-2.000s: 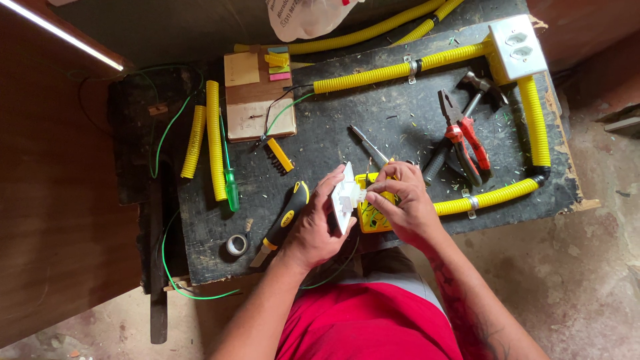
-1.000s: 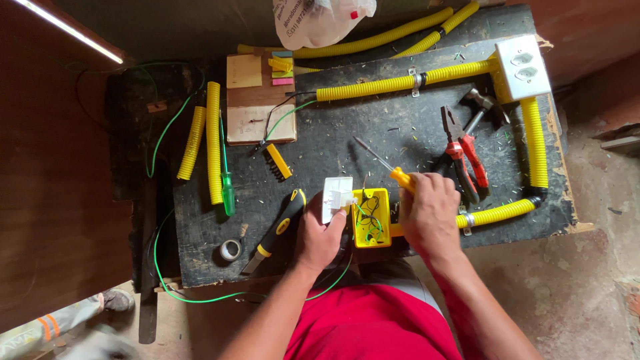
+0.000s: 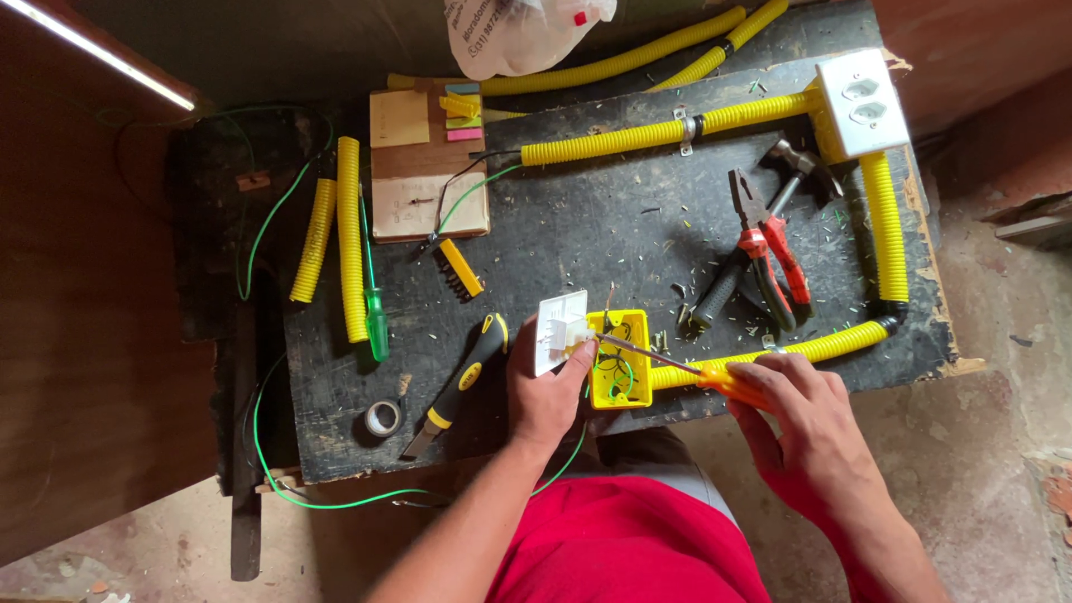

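My left hand (image 3: 548, 394) grips a white plastic faceplate (image 3: 553, 322) with its back side showing, just left of a yellow electrical box (image 3: 621, 360). Green and dark wires lie inside the box. In my right hand (image 3: 808, 427) is a screwdriver with an orange-yellow handle (image 3: 727, 383). Its shaft crosses over the box, and its tip is at the small white module on the back of the faceplate. Whether the tip sits in a screw is too small to tell. A yellow corrugated conduit (image 3: 804, 350) joins the box's right side.
Pliers with red handles (image 3: 775, 260) and a hammer (image 3: 796, 172) lie right of centre. A white double socket (image 3: 863, 105) stands at the upper right. At left are a utility knife (image 3: 465, 377), a tape roll (image 3: 383, 417), a green screwdriver (image 3: 376, 327) and a notebook (image 3: 431, 188).
Two seconds ago both hands were at the faceplate and the screwdriver lay on the board. My right hand then took it up, and its tip has since moved down to the faceplate's back.
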